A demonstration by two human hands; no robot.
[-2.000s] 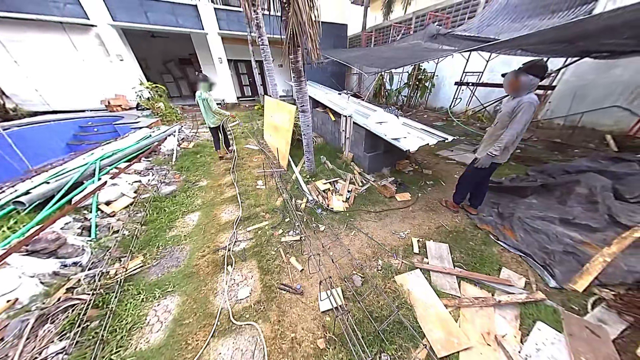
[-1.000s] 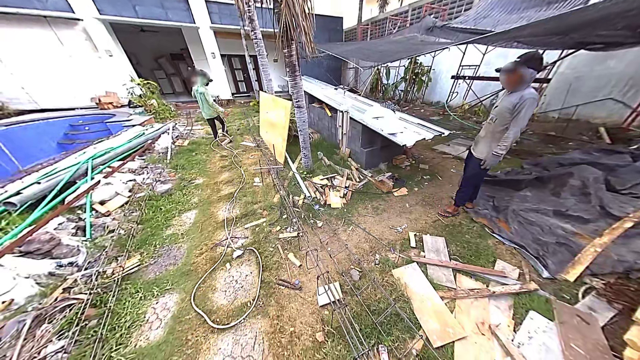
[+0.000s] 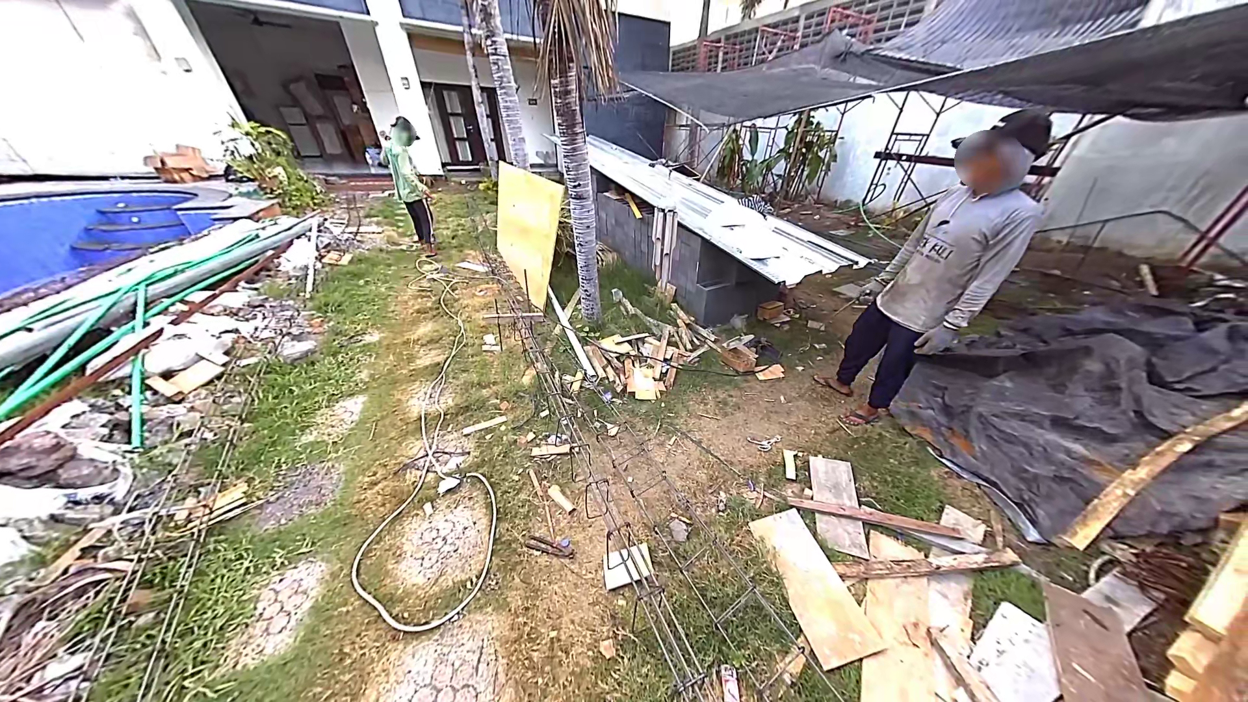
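Observation:
Neither my left hand nor my right hand shows in the head view. A hammer (image 3: 550, 546) lies on the dry grass at lower centre, left of long steel rebar cages (image 3: 624, 526) on the ground. A pale hose (image 3: 492, 526) curls in a loop over the paving stones on the left. Cut plywood pieces (image 3: 814, 590) and planks lie at lower right. An upright yellow plywood sheet (image 3: 527, 229) stands by a palm trunk (image 3: 577, 185), with a heap of wood offcuts (image 3: 643, 366) at its foot.
A person in grey (image 3: 960, 258) stands at right beside a dark tarp (image 3: 1092, 409); another in green (image 3: 405, 180) stands farther back. Green pipes (image 3: 138, 366) and rubble lie left, near a blue pool (image 3: 127, 229). Metal roofing sheets (image 3: 702, 205) cover a block structure.
The pale hose, stretched out along the ground two seconds ago, now bends back in a wide loop. The person in green has raised an arm.

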